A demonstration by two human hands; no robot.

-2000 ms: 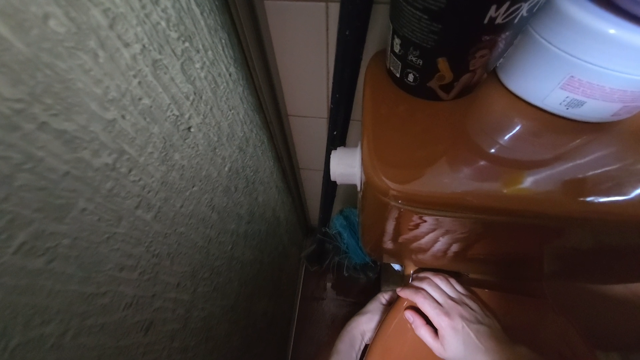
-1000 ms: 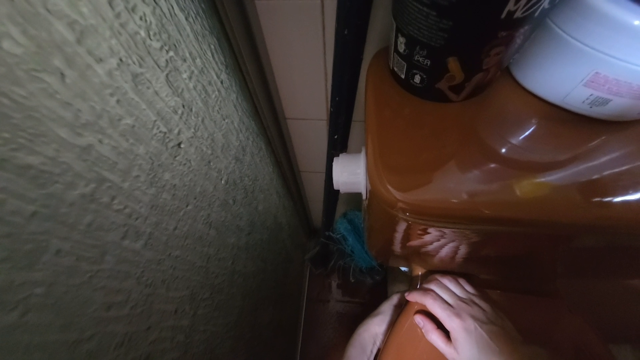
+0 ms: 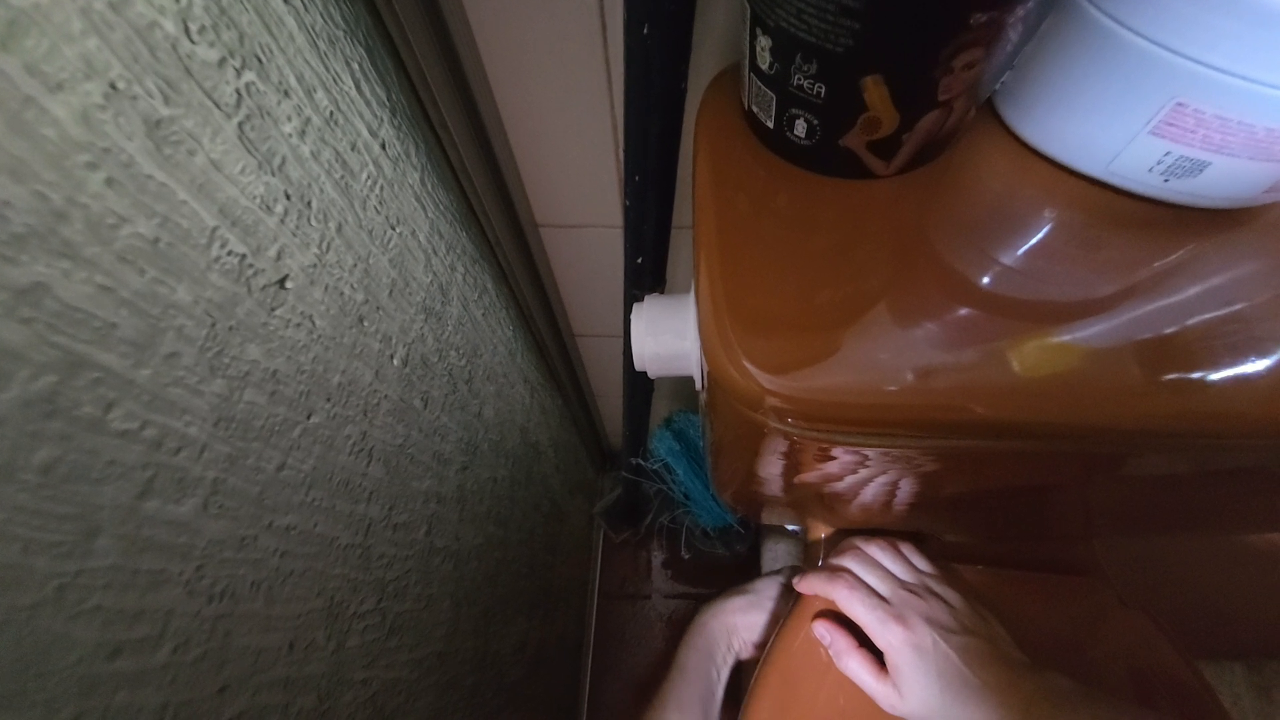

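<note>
My right hand (image 3: 900,620) rests on the brown toilet lid (image 3: 1060,620), near its hinge corner, with fingers slightly bent over it. My left hand (image 3: 745,615) reaches along the lid's left edge; its fingers are mostly hidden at or under the rim, so what they touch cannot be told. Just beyond both hands stands the glossy brown toilet tank (image 3: 820,390), its front reflecting fingers. A white knob-like fitting (image 3: 665,335) sticks out of the tank's left side.
A black printed container (image 3: 870,90) and a white tub (image 3: 1140,110) stand on the tank. Blue broom bristles (image 3: 690,470) lie low beside it. A textured wall or door panel (image 3: 250,360) fills the left. A dark pole (image 3: 655,150) runs along the tiles.
</note>
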